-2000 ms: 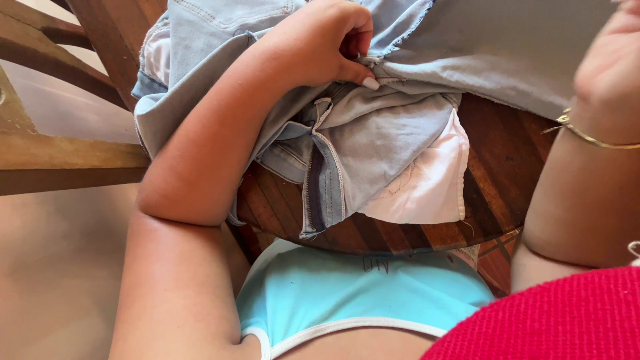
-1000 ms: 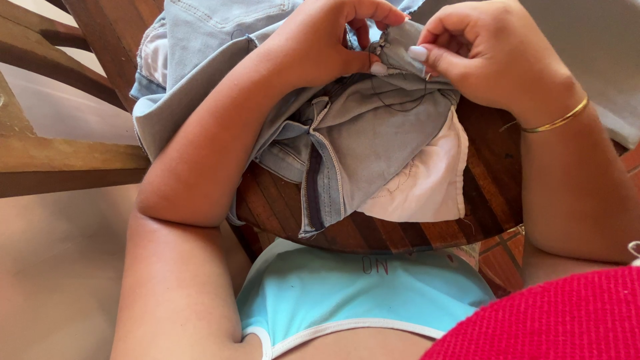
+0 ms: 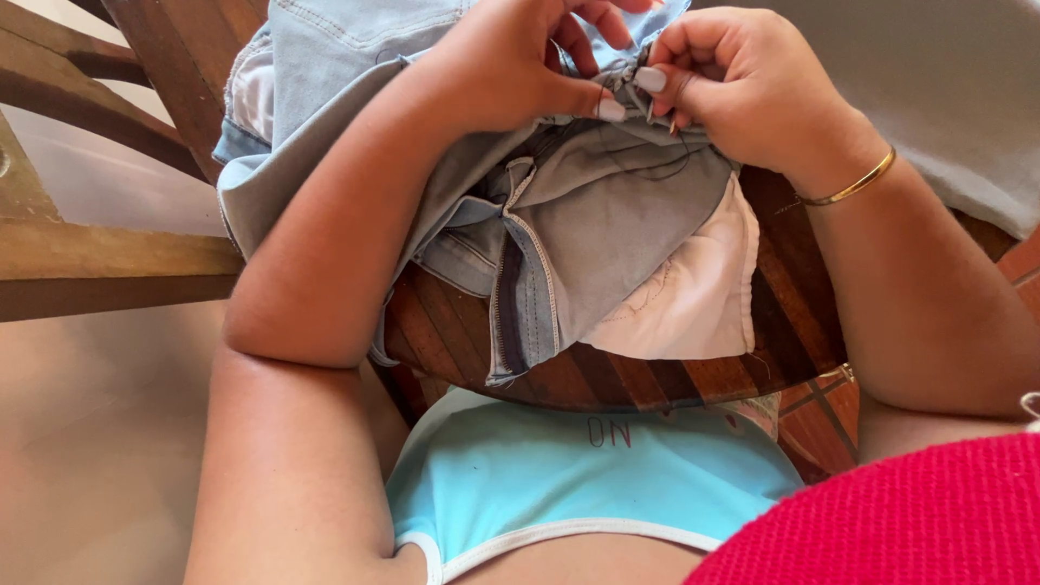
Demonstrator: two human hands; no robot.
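Note:
A pair of light denim pants lies bunched over a round striped wooden table. Its metal zipper and pale pocket lining face me near the table's edge. My left hand pinches a gathered fold of the denim between thumb and fingers. Right beside it, my right hand, with a gold bangle at the wrist, grips the same gathered part between thumb and forefinger. Dark thread loops loosely below my right fingertips. Whether a needle is in those fingers I cannot tell.
A wooden chair stands at the left, close to my left elbow. Gray cloth spreads over the table at the upper right. Tiled floor shows beyond the table's edge. Red knit fabric fills the lower right corner.
My right hand has come in from the right side, where it was raised off the cloth, to the fold beside my left hand. The loose thread has come into view over the denim.

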